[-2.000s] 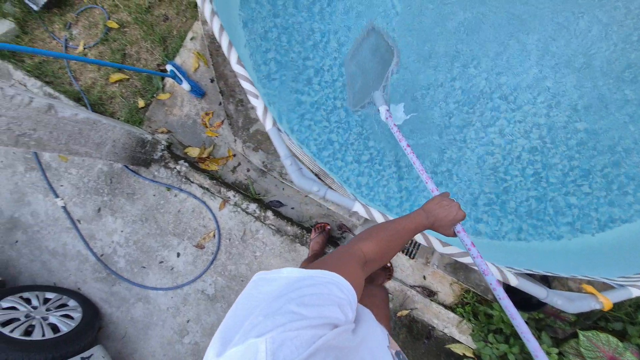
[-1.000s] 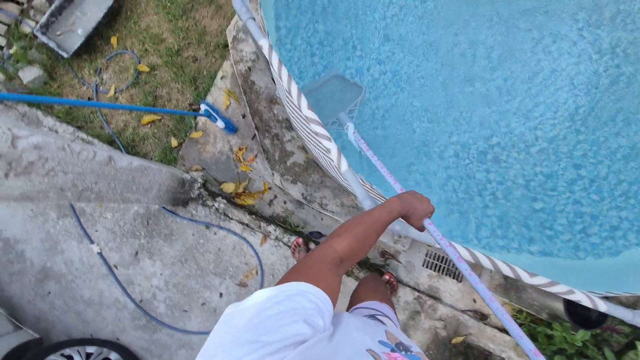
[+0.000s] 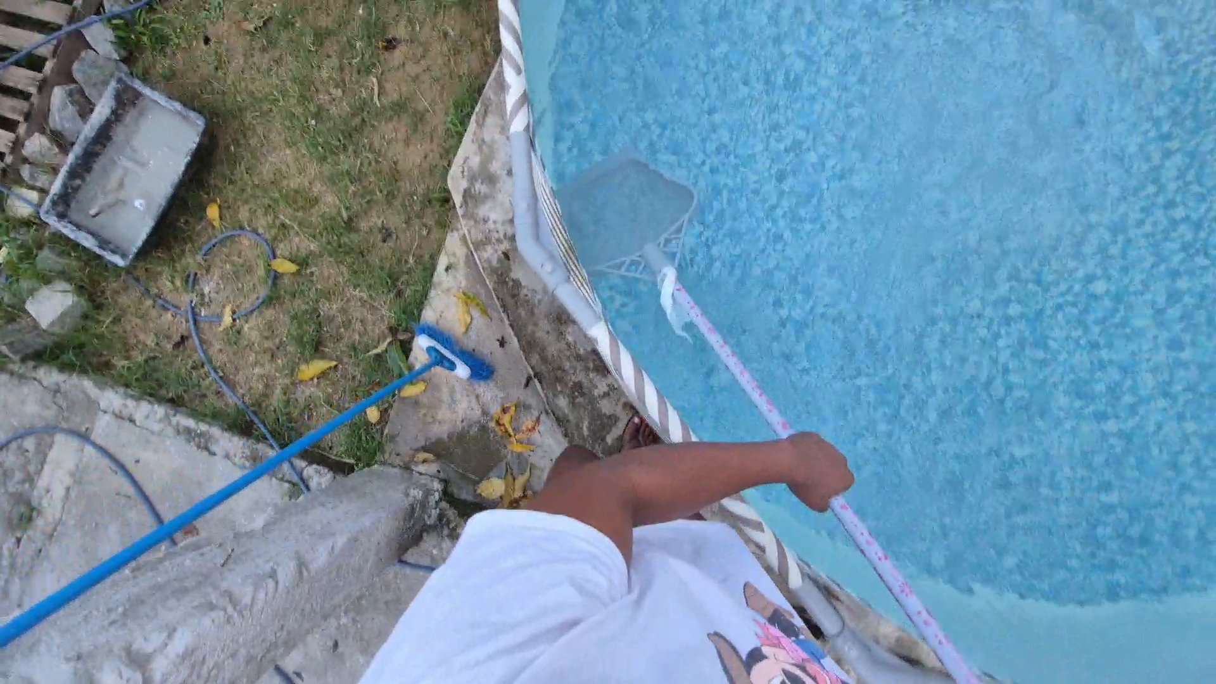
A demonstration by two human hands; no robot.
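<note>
My left hand (image 3: 819, 471) is closed around a white pole with pink floral markings (image 3: 731, 366), reaching across from the left side of my body. At the pole's far end, a flat pool skimmer net (image 3: 629, 214) lies in the water beside the pool's inner wall. A strip of white material (image 3: 673, 302) is wrapped where net and pole join, its loose end trailing. The pole's near end runs out of view at the bottom right. My right hand is not in view.
The pool rim (image 3: 638, 380) curves beside my foot. A blue-handled brush (image 3: 454, 353) rests across a low concrete wall (image 3: 313, 560) and paving. A hose (image 3: 214, 366) coils on grass near a grimy rectangular tub (image 3: 128, 171). Yellow leaves (image 3: 513, 427) litter the paving.
The view has shifted a lot toward the grass. The net was farther from the pool wall two seconds ago and is now close beside it. My left hand has kept its hold on the pole.
</note>
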